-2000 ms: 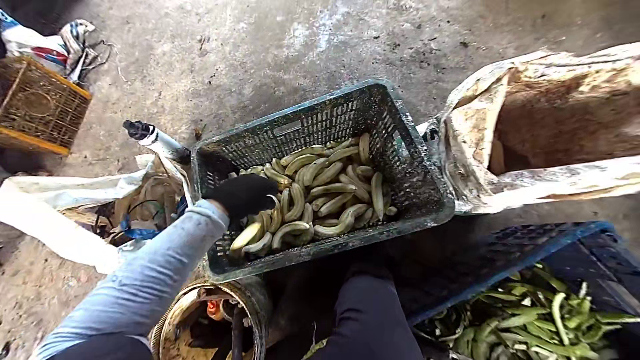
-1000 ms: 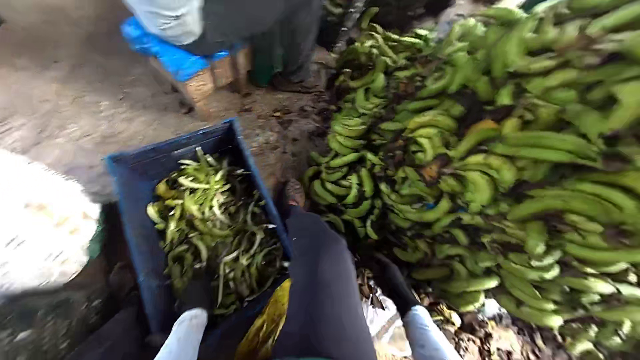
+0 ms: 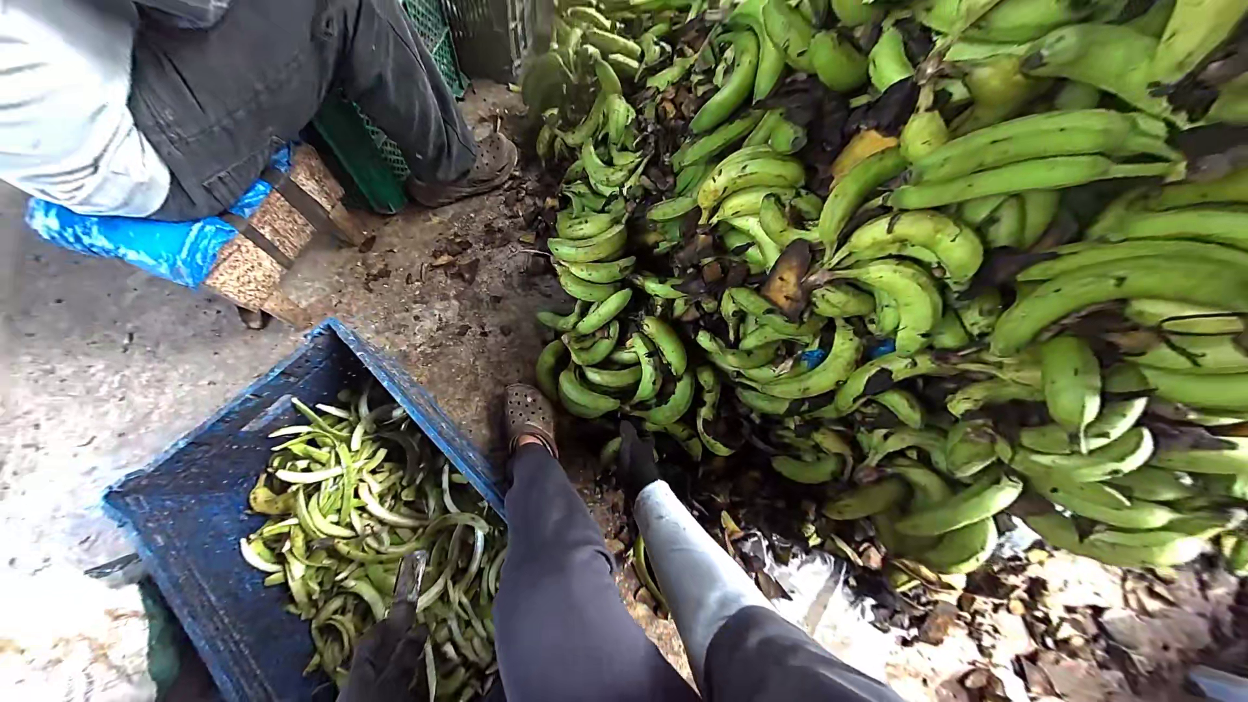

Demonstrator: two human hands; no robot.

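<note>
My left hand [image 3: 385, 655], in a dark glove, is low over a blue plastic crate [image 3: 210, 585], closed around what looks like a knife [image 3: 409, 577] with a short grey blade. Beneath it, green peels [image 3: 341, 517] fill much of the crate. My right hand [image 3: 639, 458], in a black glove with a pale sleeve behind it, reaches down beside my shoe to the near edge of a large heap of green bananas or plantains [image 3: 907, 253]. A curved bunch [image 3: 624, 366] lies just beyond its fingers. Those fingers are dark and blurred against the shadow, so their grip is unclear.
At the upper left a person in dark trousers [image 3: 234, 88] sits on a low seat with a blue cover [image 3: 146, 244]. A green crate [image 3: 366, 156] stands by their leg. Dry leaves and debris [image 3: 1033, 624] lie at the lower right, and my shoe [image 3: 529, 417] is between crate and heap.
The view has swung from the crate of peeled fruit to the peel crate and green heap. Two seconds ago a gloved hand was at the peeled fruit. A blade now shows at my left hand.
</note>
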